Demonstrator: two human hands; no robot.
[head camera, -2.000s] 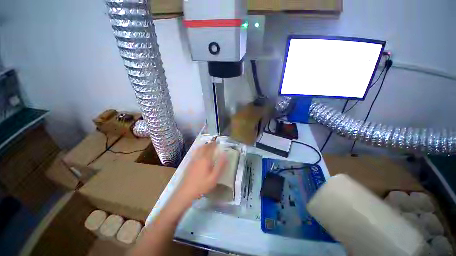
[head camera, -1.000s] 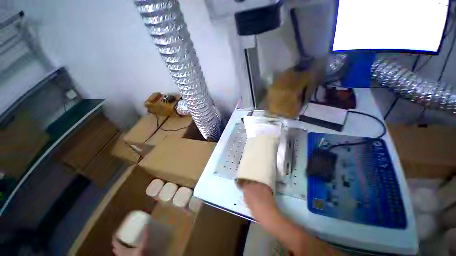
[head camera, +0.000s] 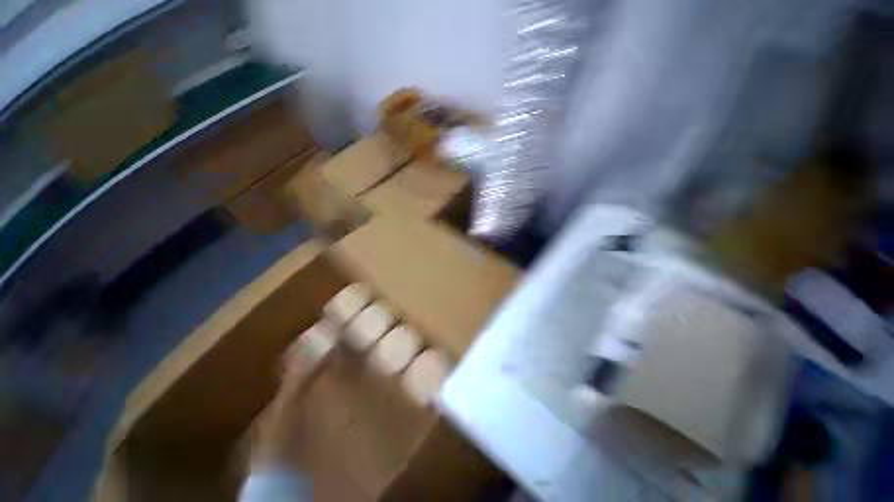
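Note:
The frame is strongly blurred. My left hand (head camera: 279, 397) reaches into the open carton (head camera: 221, 358) at the left. Its fingers are at a beige container (head camera: 317, 340) and appear to grip it, beside a row of several upright containers (head camera: 397, 347) along the carton's inner side. Another beige container (head camera: 691, 368) lies on the fixture on the white machine table, its dark open end towards me. My right hand cannot be made out in the frame.
A closed brown carton (head camera: 426, 270) stands between the open carton and the wall. The silver ribbed duct (head camera: 524, 123) comes down behind it. The white table edge (head camera: 490, 417) borders the open carton. A green-topped bench (head camera: 211, 116) is at the upper left.
The view has swung left and down. My left hand has moved its container deeper into the carton, up to the row. My right hand, at the fixture container before, no longer shows.

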